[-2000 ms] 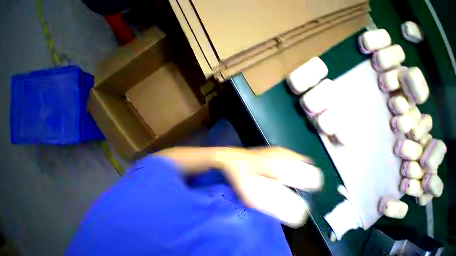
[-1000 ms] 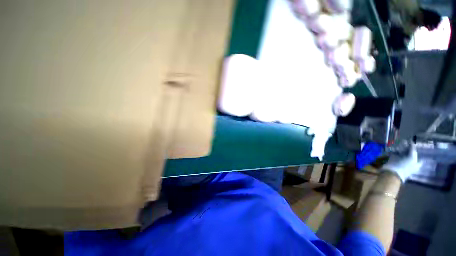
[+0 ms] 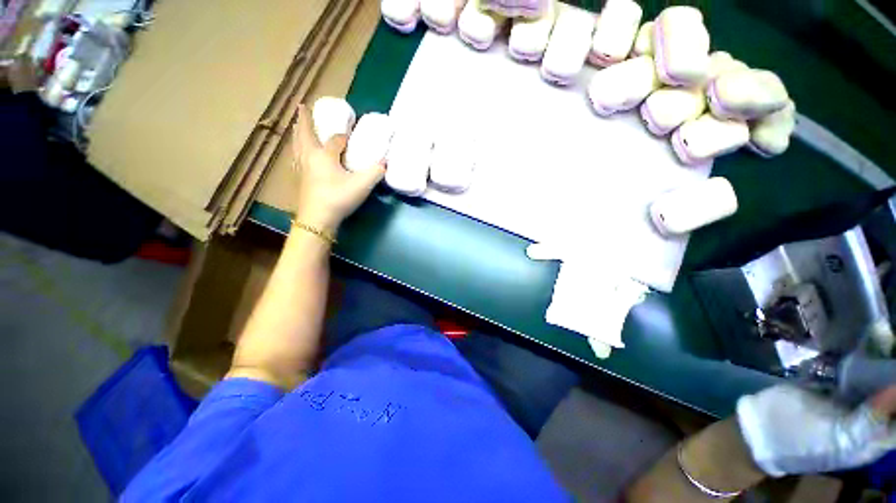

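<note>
My bare left hand [image 3: 332, 182] is around a white rounded housing unit [image 3: 334, 116] beside the cardboard, its thumb and fingers on either side. Three more housing units [image 3: 369, 142] stand in a row just right of it, along the mat's near edge. My right hand [image 3: 811, 430], in a white glove with bare fingertips, is at the lower right, partly cut off by the frame. It is closed on a thick grey cylinder that looks like the electric screwdriver [image 3: 872, 378], beside the screw feeder [image 3: 801, 295]. The bit is not clear.
Cream housing units [image 3: 680, 44] lie in a pile on the mat's far side; one [image 3: 694, 206] lies apart near the feeder. A white glove or cloth [image 3: 592, 305] lies at the bench edge. Cardboard sheets [image 3: 211, 88] are at left, a blue crate [image 3: 138, 418] on the floor.
The view has swung back over the bench. My left hand now shows at the housing units by the cardboard. My right hand shows larger, closed on the grey cylinder.
</note>
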